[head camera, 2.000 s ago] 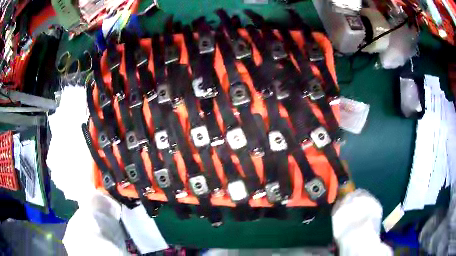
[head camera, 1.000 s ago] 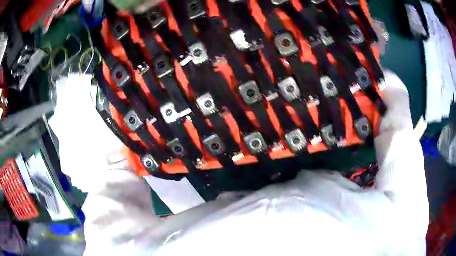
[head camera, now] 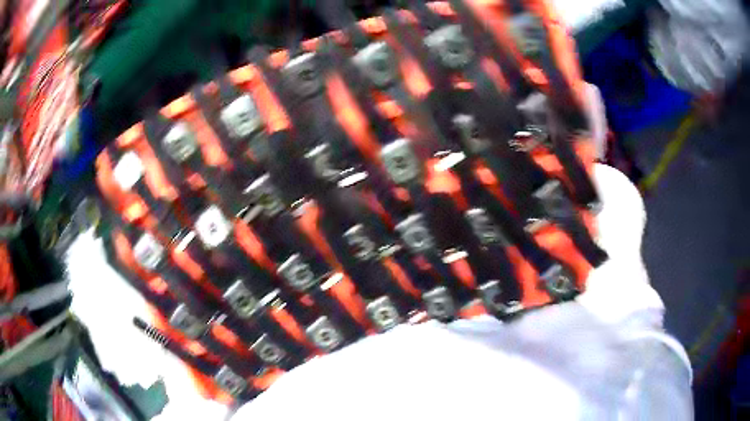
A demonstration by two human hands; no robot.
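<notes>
The orange-red tray (head camera: 349, 115) is close in front of my body, its right end raised towards the top of the view. Rows of smartwatches (head camera: 400, 160) with black straps lie across it, round sensor rings up. My right hand (head camera: 599, 131) grips the tray's right end, its fingers along the edge and a white sleeve below. My left hand (head camera: 191, 386) is at the lower left corner, washed out by glare; its fingers cannot be made out. My smock hides part of the tray's near edge. The picture is blurred.
The green bench top (head camera: 173, 53) shows beyond the tray. Blurred red and white items (head camera: 45, 123) lie at the left. A blue object (head camera: 645, 86), a clear plastic bag (head camera: 699, 41) and grey floor with a yellow line (head camera: 670, 152) are at the right.
The tray has come off the bench towards my body and turned, its right end now higher in view. The view has swung right, showing floor. Both hands stay at the tray's ends.
</notes>
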